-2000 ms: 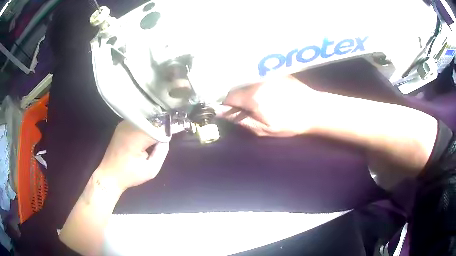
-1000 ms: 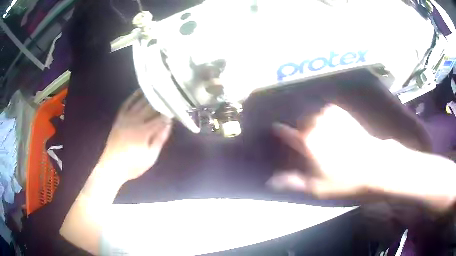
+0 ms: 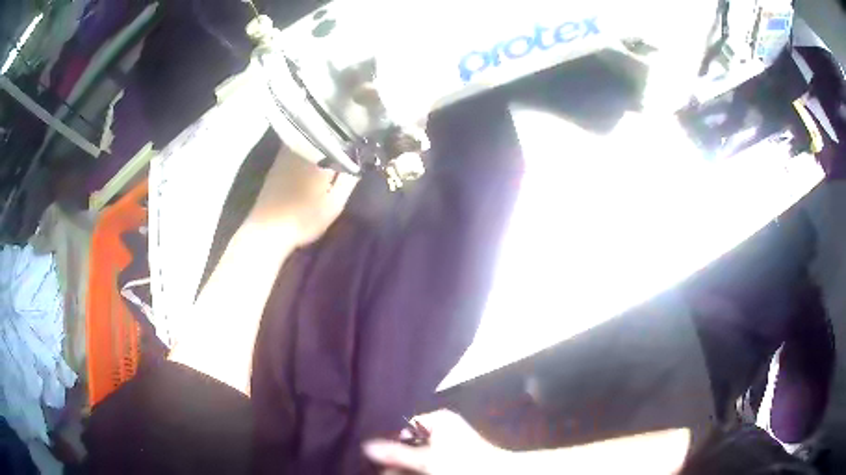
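A dark purple garment panel (image 3: 371,297) lies in lengthwise folds from under the white sewing machine head (image 3: 408,56) down past the table's front edge. My left hand (image 3: 311,199) is beside the needle area, left of the panel; its fingertips are hidden by the machine head and cloth. My right hand (image 3: 436,445) is low at the bottom of the picture, at the panel's lower part. A small dark metal piece, seemingly thread snips (image 3: 413,431), shows in its fingers. A brass-coloured knob (image 3: 405,170) is beside the presser foot area.
The white table (image 3: 594,213) is brightly lit, its curved front edge running up to the right. An orange crate (image 3: 111,306) and a pale-blue cloth pile (image 3: 32,334) are at the left. Dark fabric lies at the bottom left and behind the machine.
The panel, earlier spread across the bed, is now drawn into folds towards me, baring white table on both sides. My right hand has moved from the bed down to the bottom.
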